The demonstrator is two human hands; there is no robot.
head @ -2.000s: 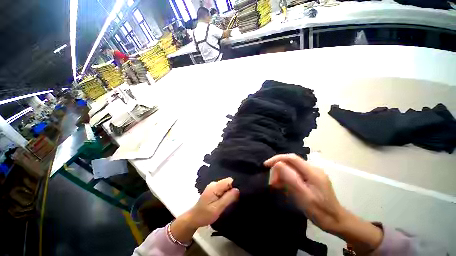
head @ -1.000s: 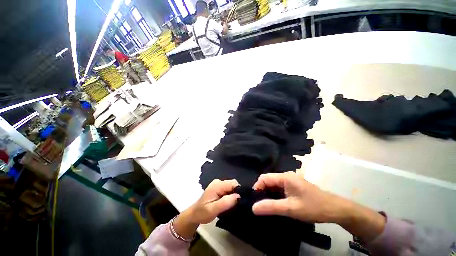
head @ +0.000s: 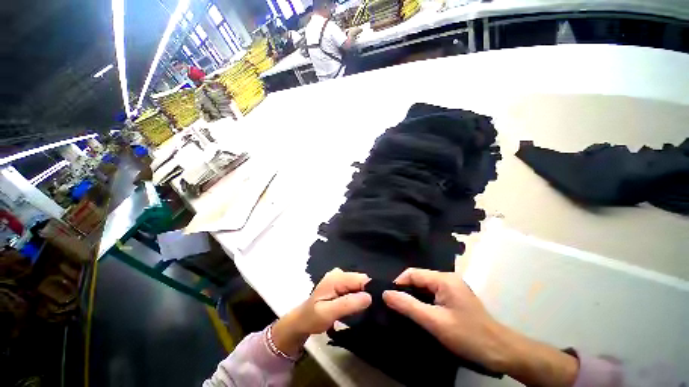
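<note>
A long, rippled stack of black fabric panels (head: 400, 189) lies on the white table, with small tabs jutting from its sides. My left hand (head: 336, 302) is at the stack's near end, thumb and fingertips pinching the black fabric. My right hand (head: 453, 314) is just beside it, thumb and fingertips on the same black fabric. A short gap of black cloth shows between the two hands. The edge being pinched is hard to make out, black on black.
A flatter black fabric heap (head: 619, 172) lies on beige sheeting at right. A pale board (head: 574, 302) with a whitish border is at near right. Flat card sheets (head: 234, 202) lie at the table's left edge. A person (head: 325, 47) stands by a far table near yellow-edged stacks (head: 243, 87).
Two seconds ago my right hand was blurred and higher; it has come down beside my left hand. A black strip end sticking out at the stack's lower right no longer shows clearly. The view has shifted slightly.
</note>
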